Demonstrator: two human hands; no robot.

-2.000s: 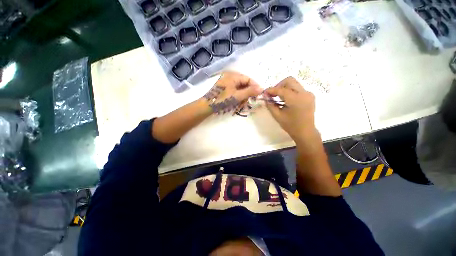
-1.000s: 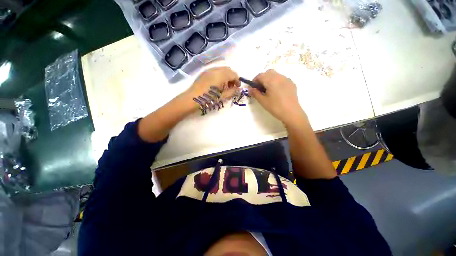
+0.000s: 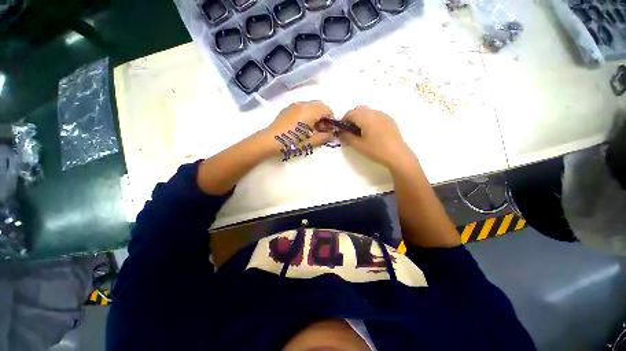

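Note:
My left hand [image 3: 307, 122] is near the middle of the white board, its fingertips closed on something small that I cannot make out. Several small dark strips [image 3: 294, 142] lie in rows on the back of this hand and wrist. My right hand [image 3: 374, 137] is just to the right, holding the dark tweezers [image 3: 346, 127], which point left to the left fingertips. The tips are hidden or blurred there. A small pile of loose dark strips [image 3: 333, 144] lies on the board below and between the hands, partly covered.
A blister tray [image 3: 269, 90] with dark housing frames is beyond my hands; another tray [image 3: 589, 51] is far right. Tan flecks [image 3: 437, 94] and a parts bag [image 3: 502, 34] lie right. A flat plastic bag [image 3: 87, 116] lies left on green. Another person's clothing [image 3: 596, 199] is at the right edge.
Since the first frame, my right hand has shifted left and the dark tweezers show more plainly. Since the second, their left end has come against the left fingertips. The camera view has shifted slightly.

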